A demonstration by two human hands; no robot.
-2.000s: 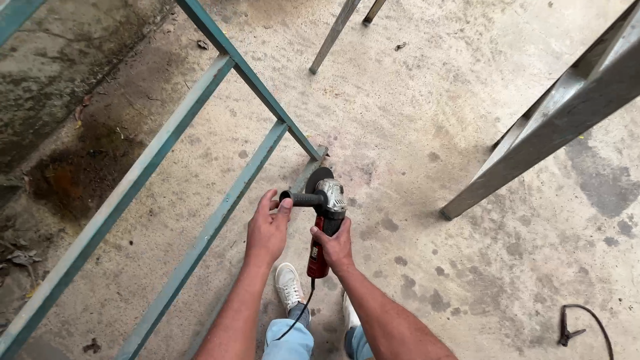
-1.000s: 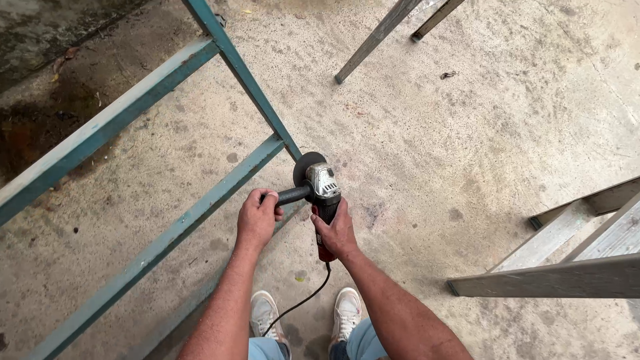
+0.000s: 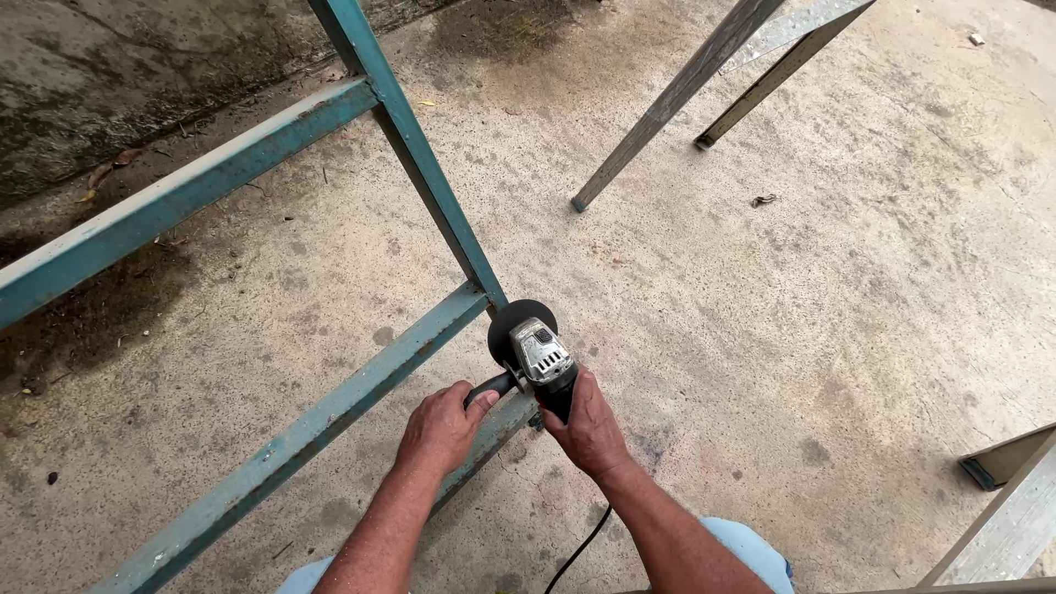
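Observation:
An angle grinder [image 3: 544, 355] with a metal gear head and a dark disc [image 3: 521, 323] is held in both hands near the middle of the view. My left hand [image 3: 445, 425] grips its black side handle [image 3: 492, 388]. My right hand [image 3: 587, 425] is wrapped round the grinder's body, much of which it hides. The disc is at the lower part of a teal-painted metal frame's upright [image 3: 429, 181], close to where a crossbar [image 3: 330, 404] joins it. Whether disc and metal touch, I cannot tell.
Another crossbar [image 3: 190, 194] of the frame runs at the upper left, before a stained wall [image 3: 148, 74]. Metal legs [image 3: 652, 124] stand at the top right, and a metal beam [image 3: 1006, 520] lies across the lower right corner. The grinder's black cord [image 3: 582, 549] trails down between my arms.
The view has come lower and closer to the frame. My shoes showed earlier and are now out of sight; bent knees show at the bottom edge. Both hands have kept hold of the grinder.

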